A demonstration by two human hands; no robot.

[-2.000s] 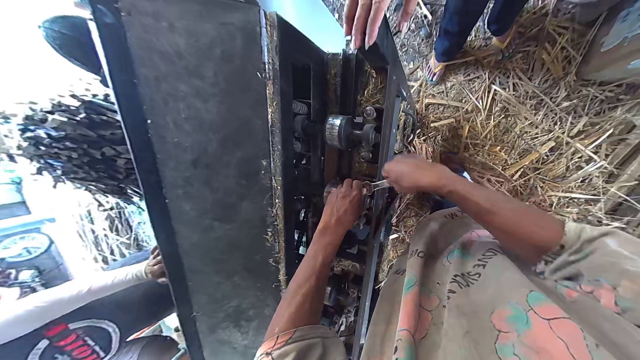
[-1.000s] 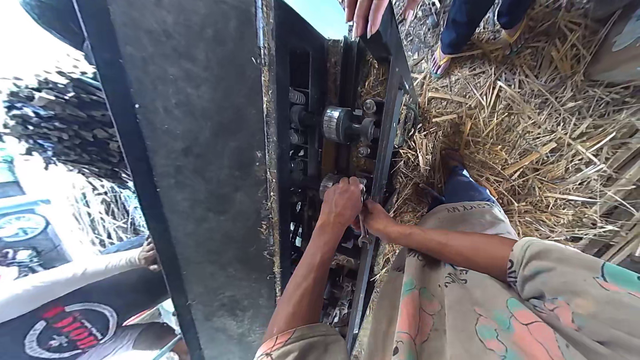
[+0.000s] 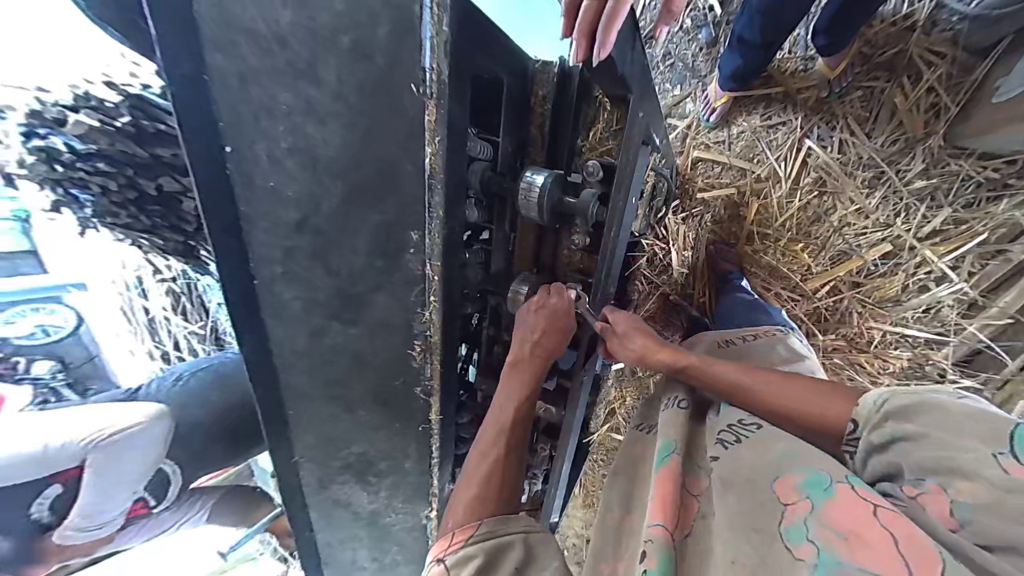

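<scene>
My right hand [image 3: 632,338] grips the handle of a metal wrench [image 3: 585,307], whose head sits at a fitting beside the lower roller. My left hand [image 3: 546,320] is at that same fitting, fingers curled over it by the lower metal roller [image 3: 523,293]; what its fingertips hold is hidden. Above both hands an upper metal roller [image 3: 541,194] sits on its shaft inside the black machine frame [image 3: 621,216]. Springs [image 3: 480,146] and bolts lie within the frame.
A large dark panel [image 3: 336,264] stands left of the opening. Another person's hand [image 3: 596,28] rests on the frame's top end. A person in sandals stands on straw [image 3: 864,208] at the right; another person [image 3: 160,448] is at lower left, below stacked dark material [image 3: 120,160].
My right hand has come down from beside the frame, with the wrench now slanting towards its edge. My left hand stays near the lower roller. The person at lower left has leaned in further.
</scene>
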